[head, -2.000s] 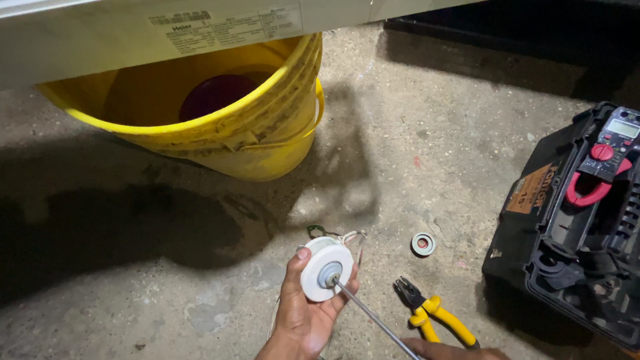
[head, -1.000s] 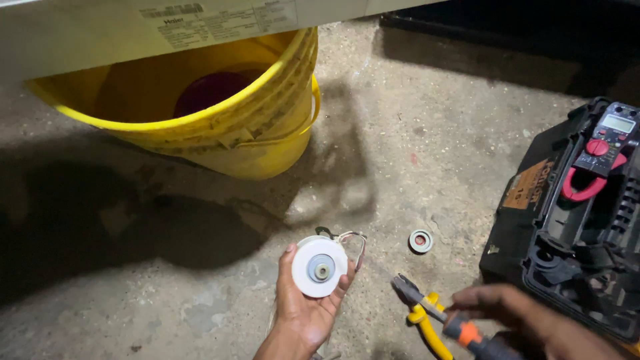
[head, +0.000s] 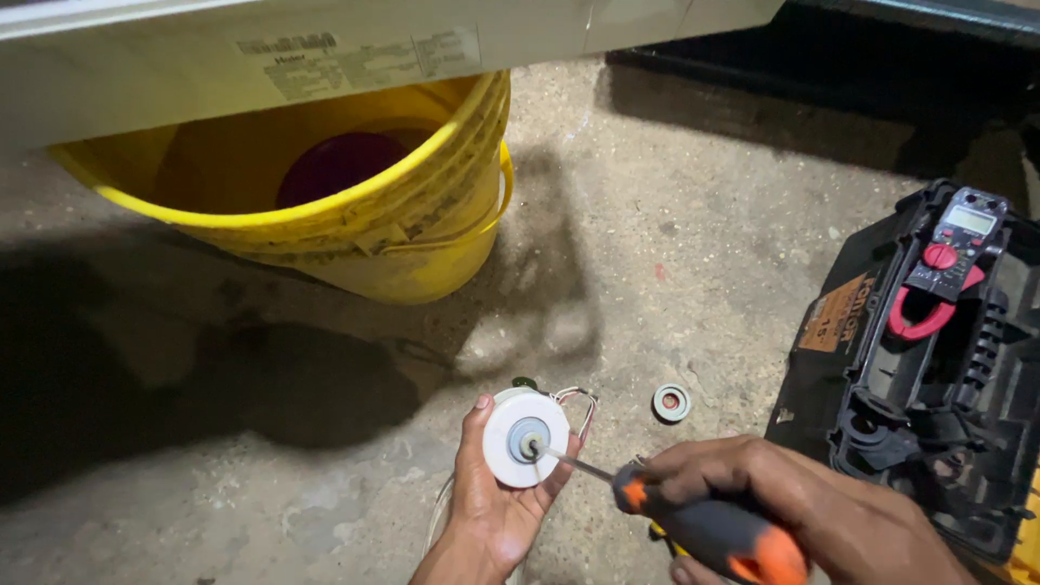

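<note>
My left hand (head: 496, 512) holds a round white motor (head: 504, 455) with a grey centre boss facing up; thin wires come out at its side. My right hand (head: 780, 487) grips a screwdriver (head: 715, 520) with a black and orange handle, its tip at the hub of the motor. Beyond the right hand a grey ring-shaped part (head: 672, 403) lies on the concrete floor. Yellow-handled pliers (head: 666, 538) are mostly hidden under the right hand and the screwdriver.
A large yellow bucket (head: 398, 268) with a dark red object inside stands at upper left, under a white appliance panel (head: 520, 41) bearing a label. On the right sits a black toolbox (head: 821, 325) with a red and black clamp meter (head: 942, 260) on top.
One second ago my right hand held the screwdriver away from the motor, over the pliers; now the tip is back at the hub. My left hand keeps hold of the motor.
</note>
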